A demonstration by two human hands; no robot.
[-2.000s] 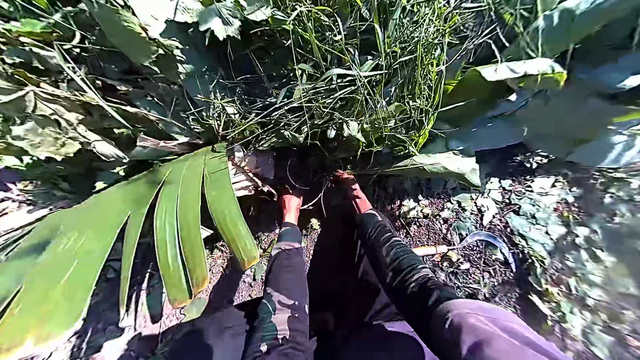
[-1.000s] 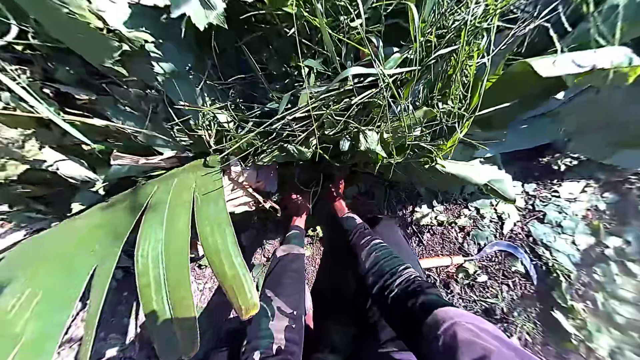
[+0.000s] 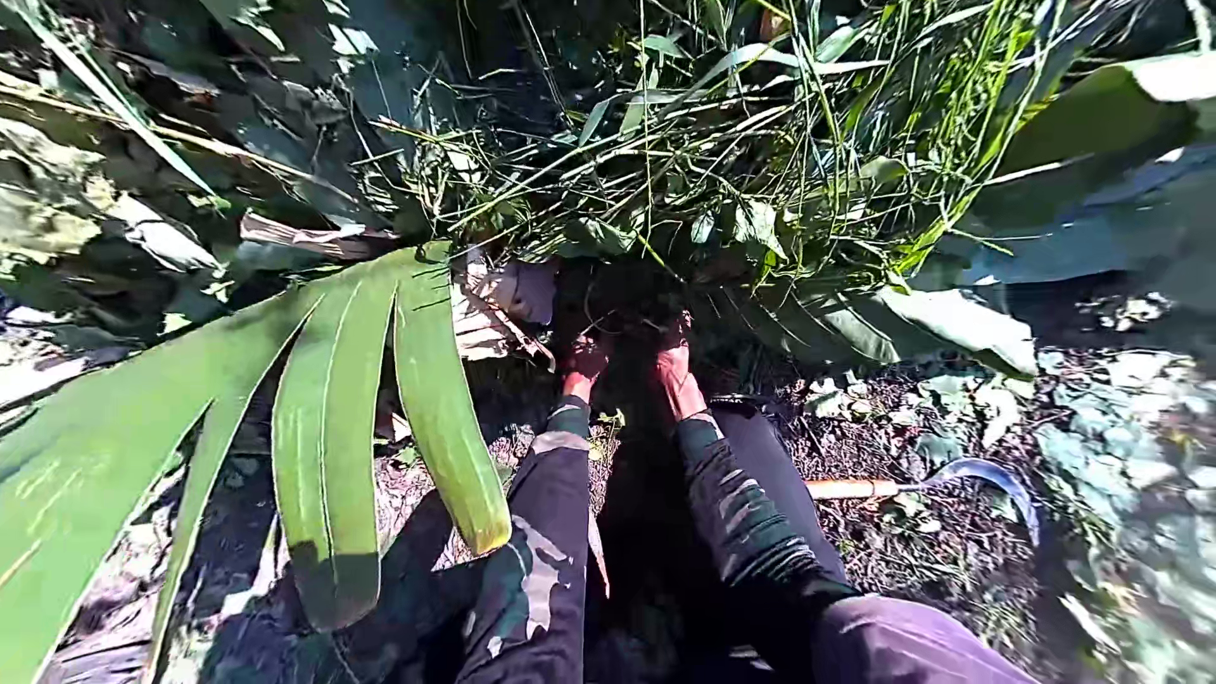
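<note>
My left hand (image 3: 584,359) and my right hand (image 3: 674,356) reach side by side into deep shade at the lower edge of a mass of cut grass and leaves (image 3: 703,180). Dark shadow hides the fingers of both hands, so what they touch or grip cannot be told. Thin stems show between them. Beside my left hand lies a dry, pale brown leaf (image 3: 484,309). A large broad leaf with split lobes (image 3: 332,380) spreads to the left. On the ground to the right is a sickle (image 3: 855,488) with a wooden handle and a curved metal blade.
Another broad leaf (image 3: 950,323) sticks out from under the grass at the right. Leaf litter and low plants (image 3: 1121,446) cover the soil beyond the sickle. Dry stalks (image 3: 313,236) lie at the upper left. My dark-trousered knee (image 3: 769,465) is beside my right forearm.
Compared with two seconds ago, my hands sit deeper in the shade under the grass. The view has shifted somewhat. The sickle still lies on the ground at the right.
</note>
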